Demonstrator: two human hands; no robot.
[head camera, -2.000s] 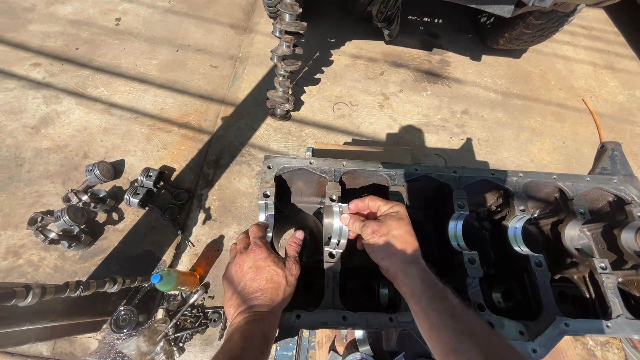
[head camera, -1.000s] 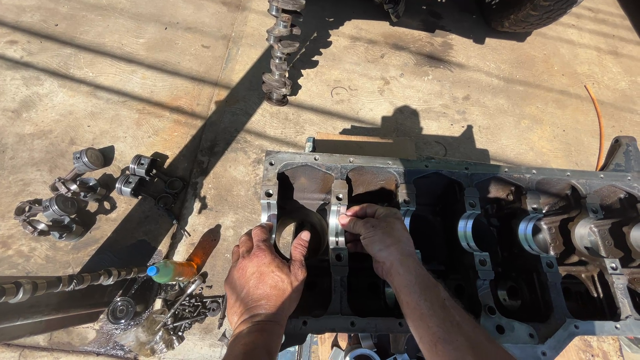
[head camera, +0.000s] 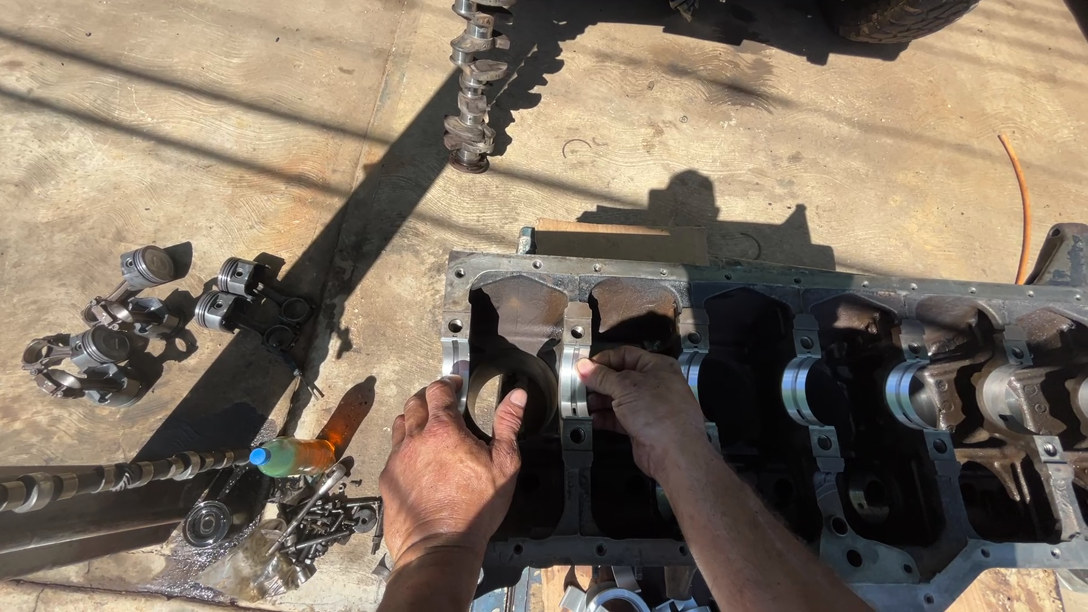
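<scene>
An engine block (head camera: 586, 501) lies with its crankcase side up at the right. A shiny half-round bearing shell (head camera: 574, 381) sits in its second main saddle from the left. The thumb and fingers of my right hand (head camera: 642, 408) pinch this shell at its right edge. My left hand (head camera: 455, 472) rests at the block's left end, thumb and fingers spread, fingertips touching the end saddle, where another bearing shell (head camera: 456, 361) shows. Nothing is visibly gripped in it. Farther right, bearing shells (head camera: 799, 389) line more saddles. Part of the saddle to the right of my right hand is hidden.
Pistons with connecting rods (head camera: 102, 348) lie on the concrete at left. A camshaft (head camera: 127, 476), a plastic bottle with a blue cap (head camera: 297, 456) and a pile of bolts (head camera: 327, 518) are at lower left. Beyond the block are a crankshaft (head camera: 474, 85), an orange hose (head camera: 1022, 204) and a tire (head camera: 897, 17).
My right hand stays at the second saddle's bearing shell, which sat tilted two seconds ago and now lies in line with the saddle. My left hand stays at the block's end. The view has shifted slightly.
</scene>
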